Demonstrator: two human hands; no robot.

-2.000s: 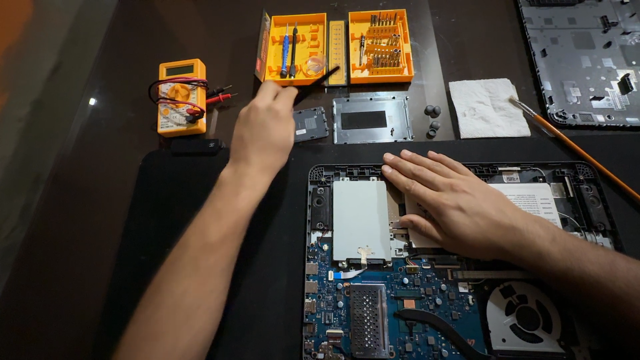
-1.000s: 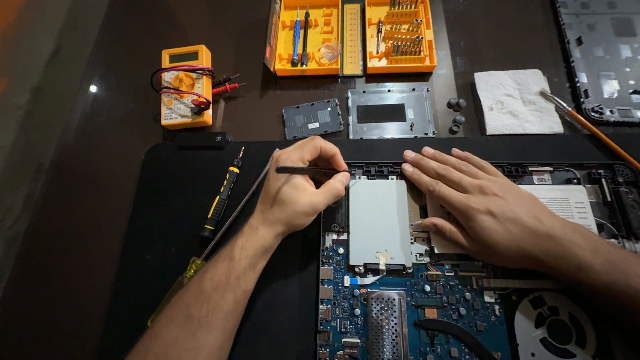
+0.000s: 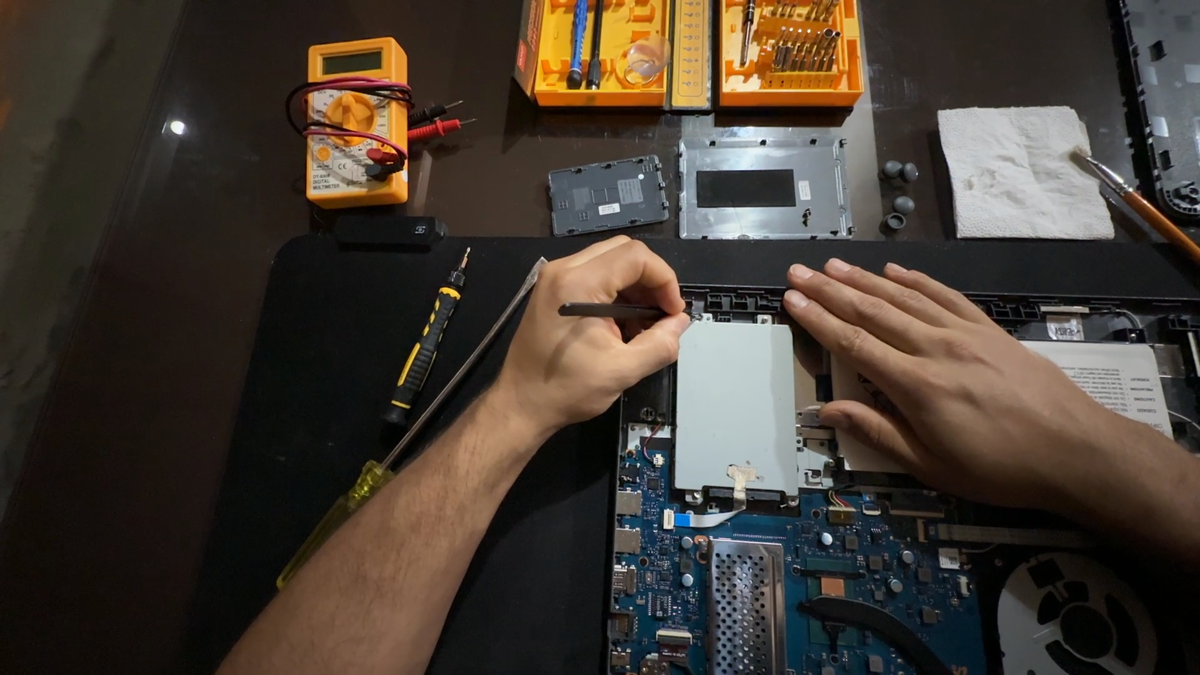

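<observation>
My left hand pinches a thin black tool, perhaps tweezers; its tip is at the upper left corner of a pale metal drive caddy in an opened laptop. My right hand lies flat, fingers spread, across the laptop's upper edge and the white-labelled battery. Below the caddy, a ribbon cable with a blue end reaches a connector on the blue motherboard. The perforated metal shield, black heat pipe and fan sit lower down.
Left of the laptop, a yellow-black screwdriver and a long screwdriver with a clear yellow handle lie on the black mat. Behind are a multimeter, two cover plates, rubber feet, an orange bit case, tissue and a brush.
My left hand has come from near the bit case down to the caddy's upper left corner with the black tool. My right hand has stayed on the laptop. The view has shifted.
</observation>
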